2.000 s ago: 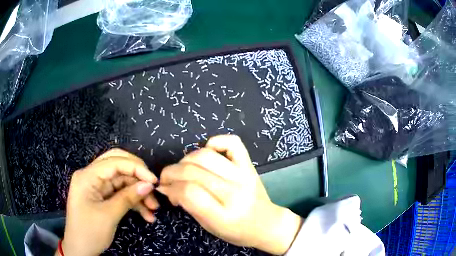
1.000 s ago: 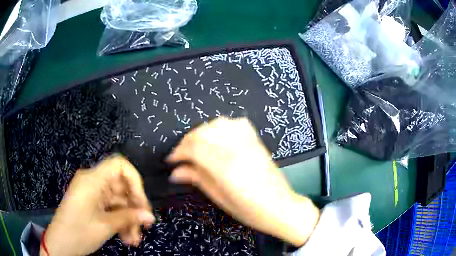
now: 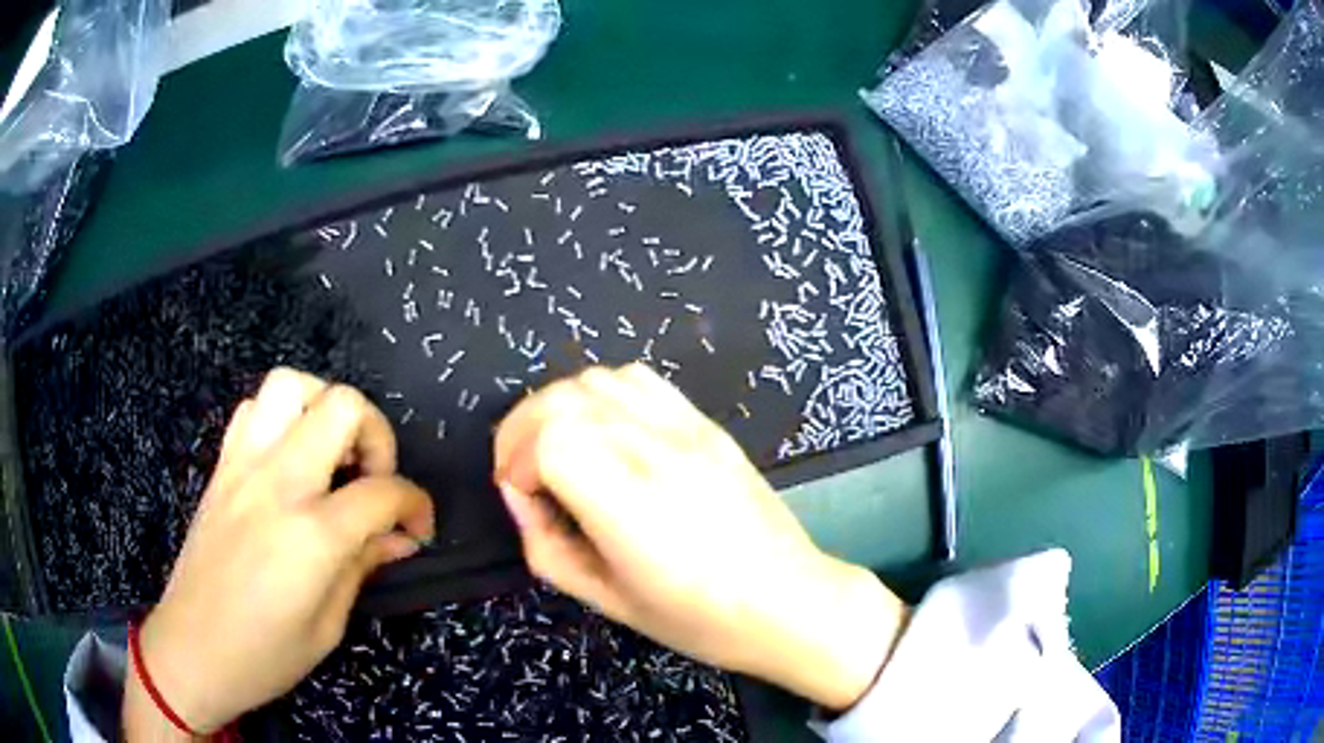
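Observation:
The long black parts tray (image 3: 581, 557) lies across the view. Short silvery pins (image 3: 842, 312) are massed at its right end and scattered over the middle. Tiny black parts (image 3: 131, 421) cover its left end. My left hand (image 3: 298, 537) is over the tray's front left, thumb and forefinger close together; a tiny dark speck shows at their tips. My right hand (image 3: 646, 515) is over the front middle, fingers curled and fingertips together. Whether it holds a pin is hidden. The hands are apart. Small dark pieces with silvery flecks (image 3: 508, 675) lie below the tray, between the wrists.
A slim pen or rod (image 3: 938, 407) lies along the tray's right end. Clear bags hold silvery pins (image 3: 980, 145) and dark parts (image 3: 1111, 334) at the right. Another clear bag (image 3: 414, 73) is at upper left, one more (image 3: 66, 160) at the left edge. A blue crate (image 3: 1249, 668) is lower right.
My hands were together at the fingertips, then parted over the flecked pile. My left hand is now higher, over the tray, with its fingers drawn in. My right hand's fingertips have come together.

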